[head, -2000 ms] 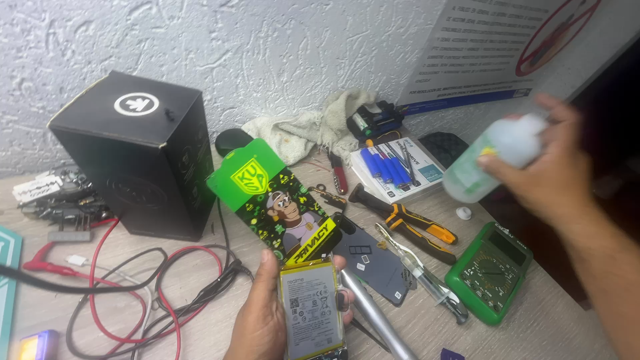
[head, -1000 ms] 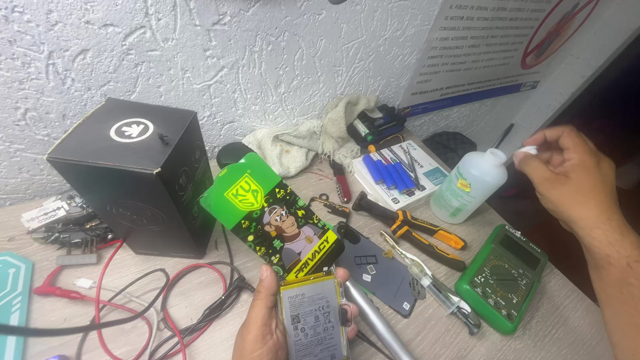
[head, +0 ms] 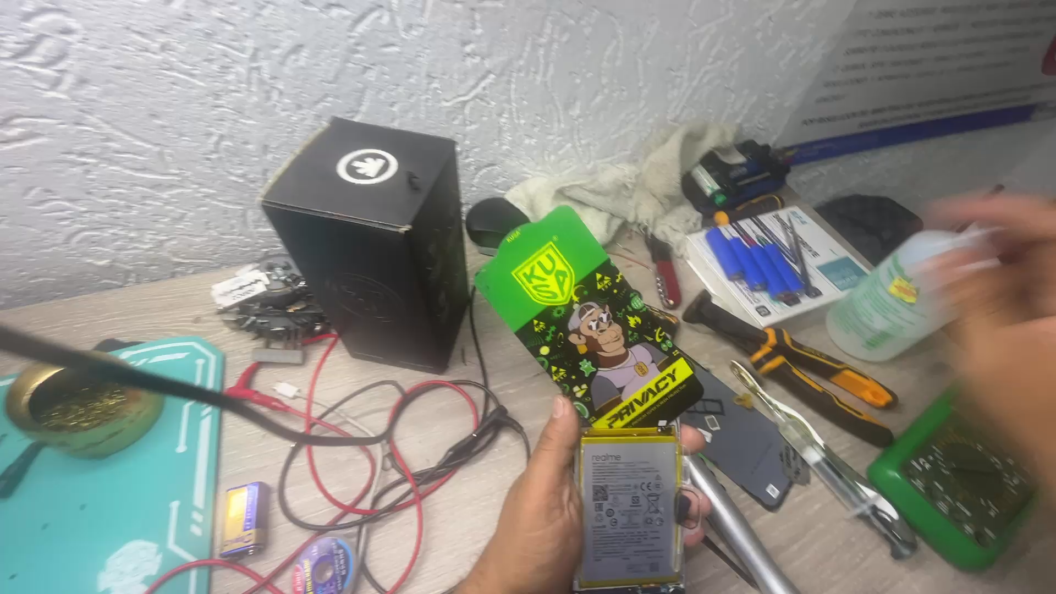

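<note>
My left hand [head: 544, 503] holds an opened phone, its silver-grey battery [head: 632, 507] facing up inside a yellow-edged bay. A green and black cardboard sleeve [head: 590, 326] lies just beyond the phone. At the right edge my right hand [head: 1006, 289], blurred by motion, is at the top of a translucent plastic bottle [head: 891, 305] standing on the table. Whether its fingers grip the bottle or its cap cannot be told. Orange-black pliers [head: 792, 367] and a green multimeter [head: 957, 487] lie near that hand. A dark phone panel [head: 734, 445] rests right of the held phone.
A tall black box [head: 371, 256] stands at the back. Red and black test leads [head: 396, 470] coil before it. At left, a teal mat [head: 107, 511] bears a brass-coloured bowl [head: 82, 412]; a nine-volt battery [head: 245, 520] lies beside it. Blue-handled screwdrivers [head: 751, 264] rest on a white box [head: 771, 305].
My right hand first held the bottle raised, then a small white cap beside it as it stood. Now that hand is at the bottle's top. The view has swung left.
</note>
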